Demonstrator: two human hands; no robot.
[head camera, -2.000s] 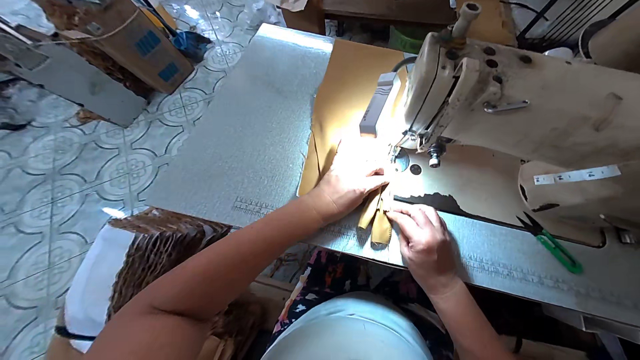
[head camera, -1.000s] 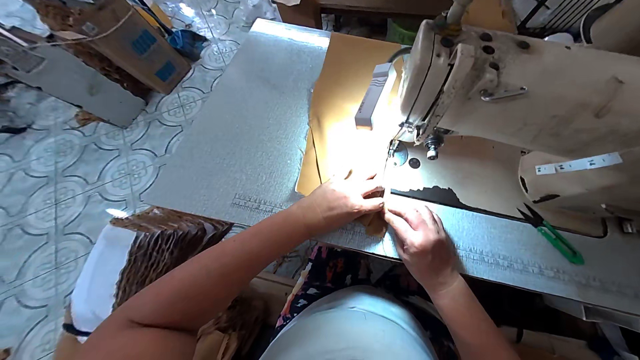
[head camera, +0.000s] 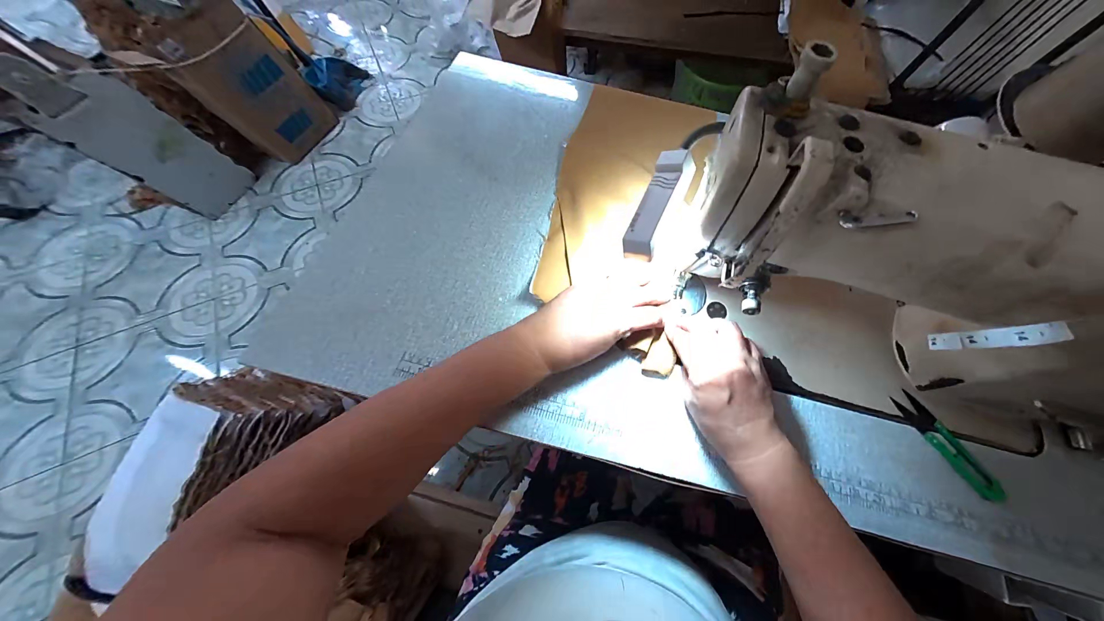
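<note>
Both hands are at the needle area of an industrial sewing machine (head camera: 862, 198). My left hand (head camera: 599, 319) lies over a narrow tan piece (head camera: 659, 355), perhaps leather or fabric, just left of the presser foot. The fingers of my right hand (head camera: 718, 358) pinch the piece close to the foot, and its folded end sticks out toward me between the hands. Behind my left hand a large tan sheet (head camera: 604, 164) lies flat on the table. A grey bar-shaped block (head camera: 655, 205) rests on that sheet. Strong light washes out the needle area.
Green-handled thread snips (head camera: 962, 457) lie to the right on the metal-topped table (head camera: 414, 233). A strip of measuring tape (head camera: 1000, 335) is stuck on the machine. At lower left stands a stack of brown pieces (head camera: 259, 423); a cardboard box (head camera: 259, 86) stands on the tiled floor.
Both hands have shifted slightly toward the needle since two seconds ago. The tan piece's end, largely covered one second ago, shows again between the hands.
</note>
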